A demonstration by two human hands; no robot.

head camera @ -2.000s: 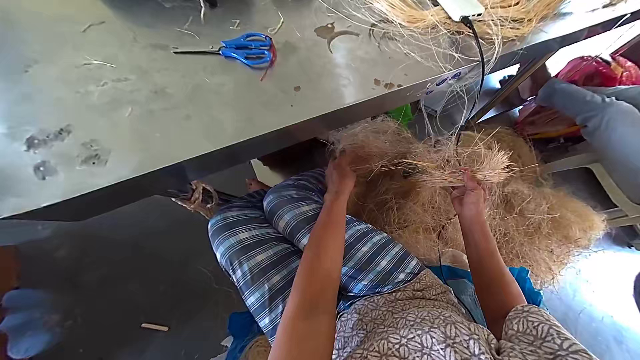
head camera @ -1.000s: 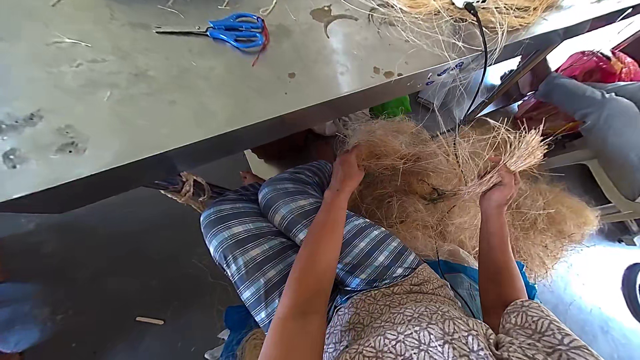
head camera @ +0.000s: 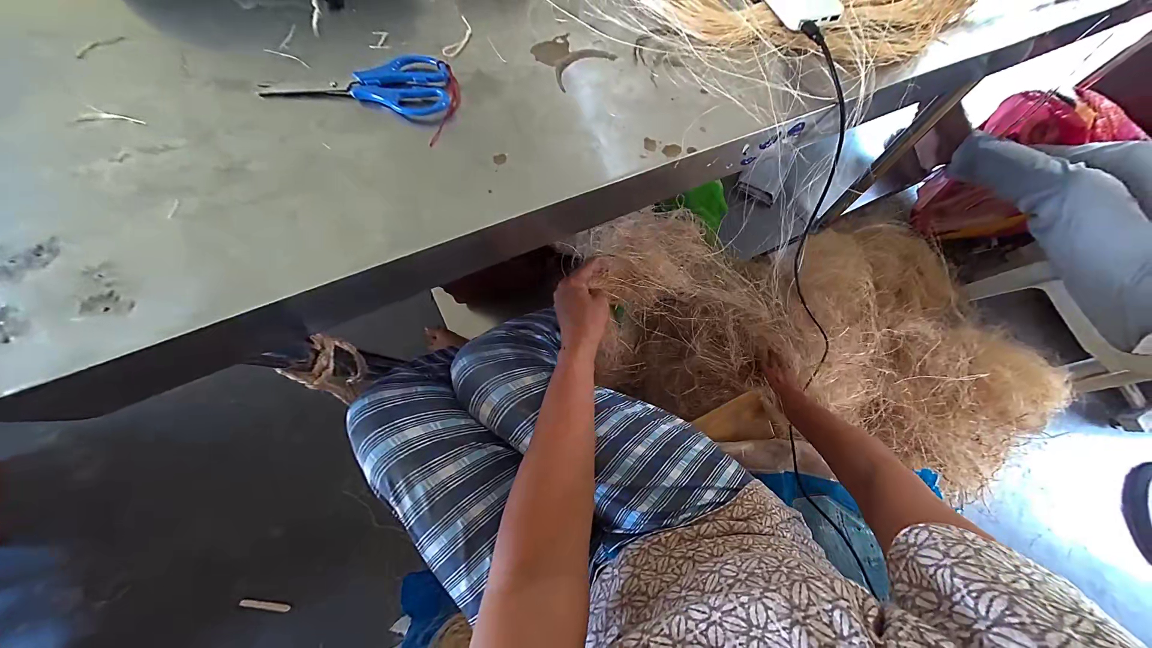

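Note:
A large tangled heap of tan plant fibre (head camera: 900,360) lies to the right of my knees, beside and partly below the table edge. My left hand (head camera: 583,301) is closed on a tuft at the heap's near left end, just above my knee. My right hand (head camera: 781,373) reaches into the middle of the heap; its fingers are mostly hidden among the strands, so its grip cannot be made out. A black cable (head camera: 841,117) runs down over the fibre, passing close to my right wrist.
On the metal table (head camera: 270,198) lie blue-handled scissors (head camera: 405,87), loose strands and a bundle of straw-coloured fibre (head camera: 900,27) with a white device (head camera: 804,11). A person's grey-clad leg (head camera: 1080,216) and a pale chair (head camera: 1080,310) are at the right. A small stick (head camera: 265,606) lies on the floor.
My right hand was raised with a bunch of strands at its fingers; it has moved down and left into the heap. My left hand has stayed at the heap's left end.

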